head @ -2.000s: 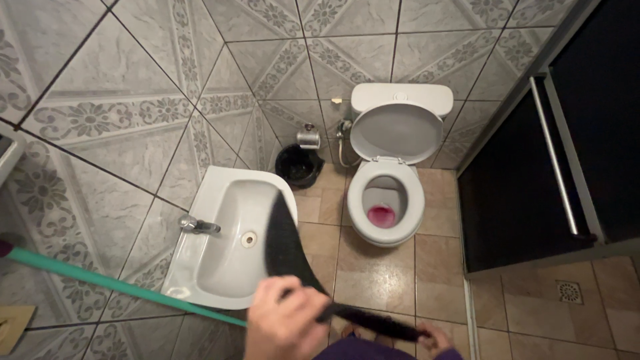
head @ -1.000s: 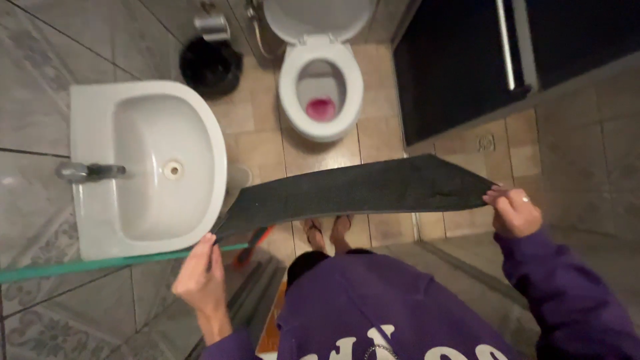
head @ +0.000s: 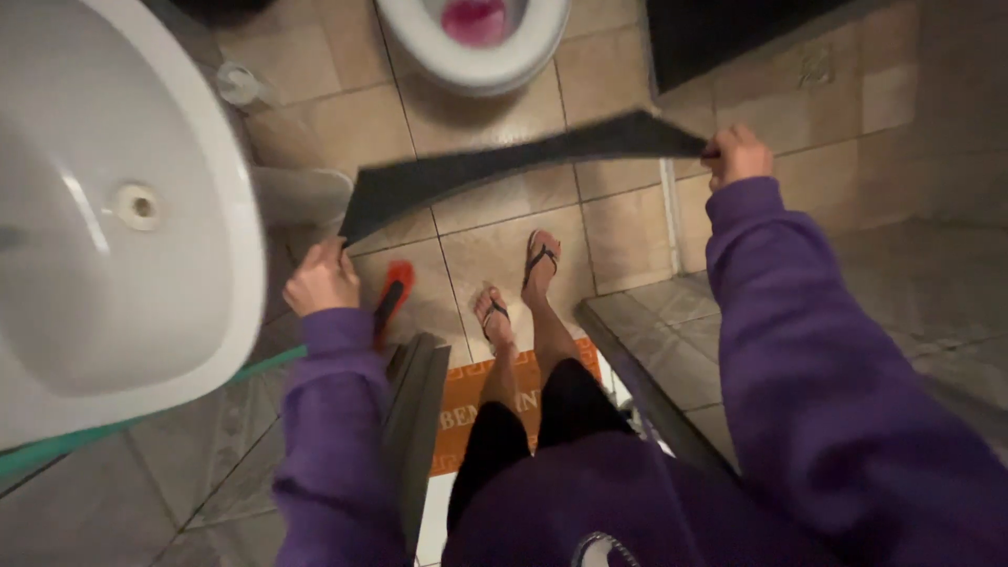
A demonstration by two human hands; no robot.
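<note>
A dark grey, flat bathroom mat or cloth [head: 504, 161] stretches between my two hands above the tiled floor. Its left corner is pinched in my left hand [head: 324, 277], beside the rim of the white sink. At the right, my right hand [head: 739, 156] grips the other end. The middle of the piece sags a little toward me and hangs between the toilet [head: 472, 71] and my feet in flip-flops. Pink liquid or matter shows inside the toilet bowl.
The white washbasin [head: 244, 236] fills the left side. Below my left hand lies an orange and black object [head: 394, 295], perhaps a brush. An orange doormat with writing [head: 457, 417] lies behind my feet. A green pole [head: 268, 362] runs beneath the basin.
Two seconds ago the dark piece hung bunched near the sink with my hands closer together; now it is spread wide between them. The view has tilted down toward my feet.
</note>
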